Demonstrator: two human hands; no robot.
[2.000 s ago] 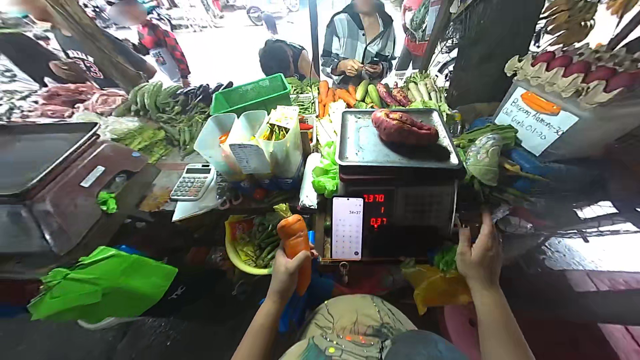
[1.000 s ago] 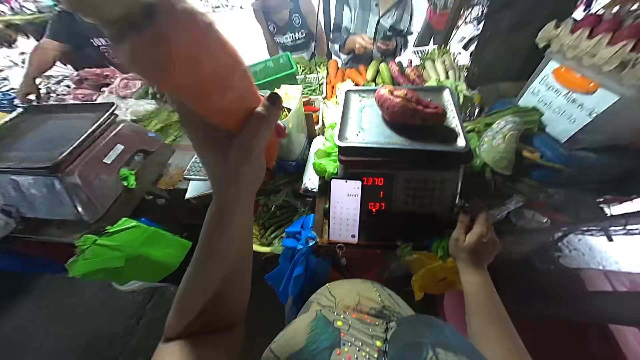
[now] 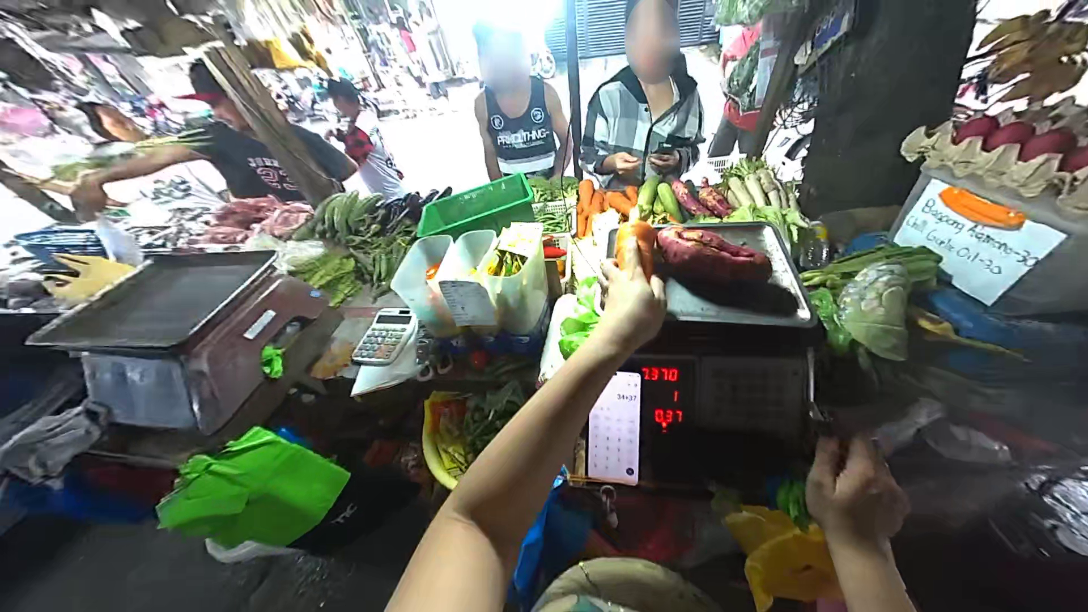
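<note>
My left hand (image 3: 631, 302) grips a carrot (image 3: 636, 246) upright at the left edge of the metal pan (image 3: 786, 289) of a digital scale. On that pan, just right of the carrot, lies a large reddish-purple root (image 3: 712, 253), likely a sweet potato. Red digits glow on the scale's display (image 3: 667, 398). A phone (image 3: 614, 429) showing a calculator leans against the scale's front. My right hand (image 3: 852, 486) is low beside the scale's right front corner, fingers curled; whether it holds anything cannot be told.
Plastic containers (image 3: 520, 280) and a calculator (image 3: 385, 337) are left of the scale. Farther left is a second scale (image 3: 161, 297), with a green bag (image 3: 253, 489) below. Carrots (image 3: 591, 204) and other vegetables line the back, where people stand. A signed box (image 3: 977, 229) with eggs is at right.
My left hand has carried the carrot from low by the basket, up close to the camera, then out to the scale pan. My right hand stays near the scale's right side.
</note>
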